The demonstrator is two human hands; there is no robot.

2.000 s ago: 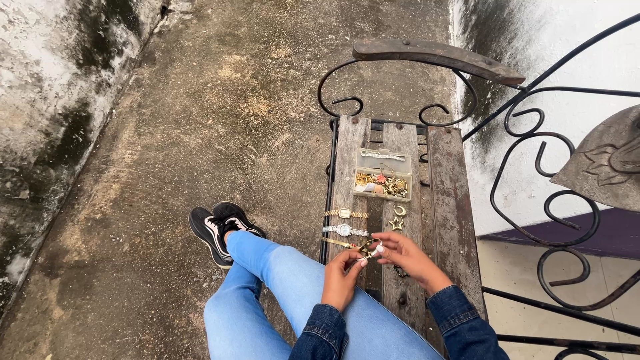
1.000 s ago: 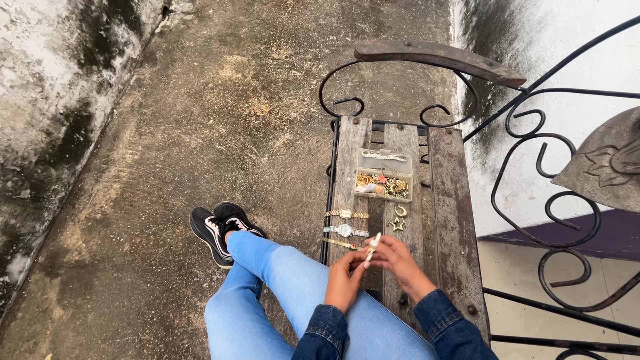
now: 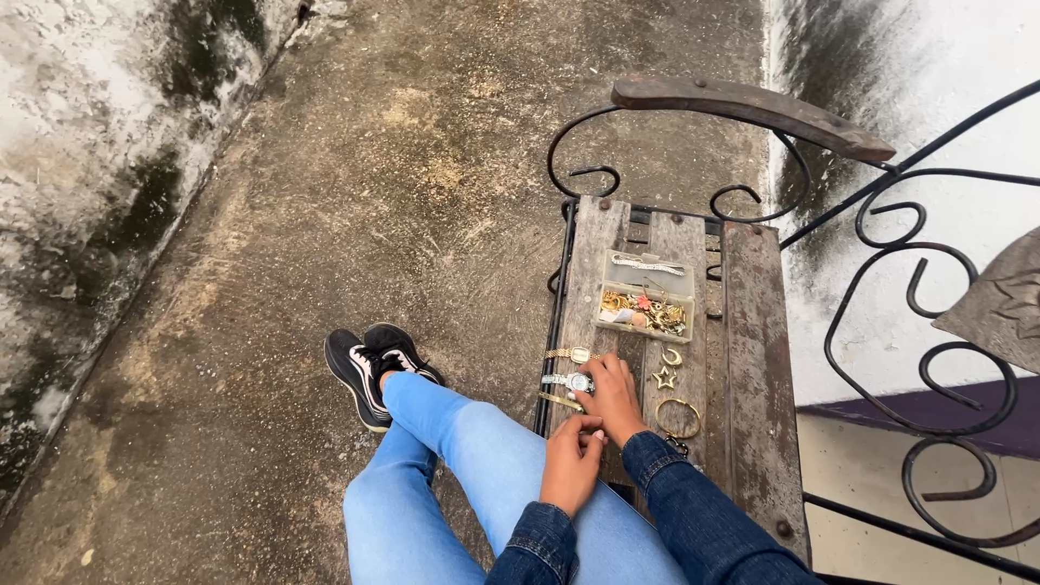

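Observation:
My right hand (image 3: 615, 398) reaches over the bench slats with its fingertips at the silver wristwatch (image 3: 578, 382); whether it grips the watch is unclear. My left hand (image 3: 574, 463) is beside it, above my thigh, fingers curled, with nothing visible in them. A gold wristwatch (image 3: 578, 355) lies above the silver one, and a slim gold-toned watch or bracelet (image 3: 561, 400) below it. To the right of my right hand lie a gold crescent piece (image 3: 671, 357), a gold star piece (image 3: 664, 378) and a gold bangle (image 3: 678, 418). A dark small item (image 3: 676, 444) is partly hidden by my sleeve.
An open clear plastic box (image 3: 647, 335) of mixed jewelry stands on the wooden bench (image 3: 756, 341), a silver chain bracelet (image 3: 647, 264) in its lid. The bench has a scrolled black iron frame and a wooden armrest (image 3: 751, 110). My crossed legs are left of the bench.
The gold bangle now lies on the slats right of my hand. My right hand has moved up to the watches from near my left hand, where both hands held a small item together.

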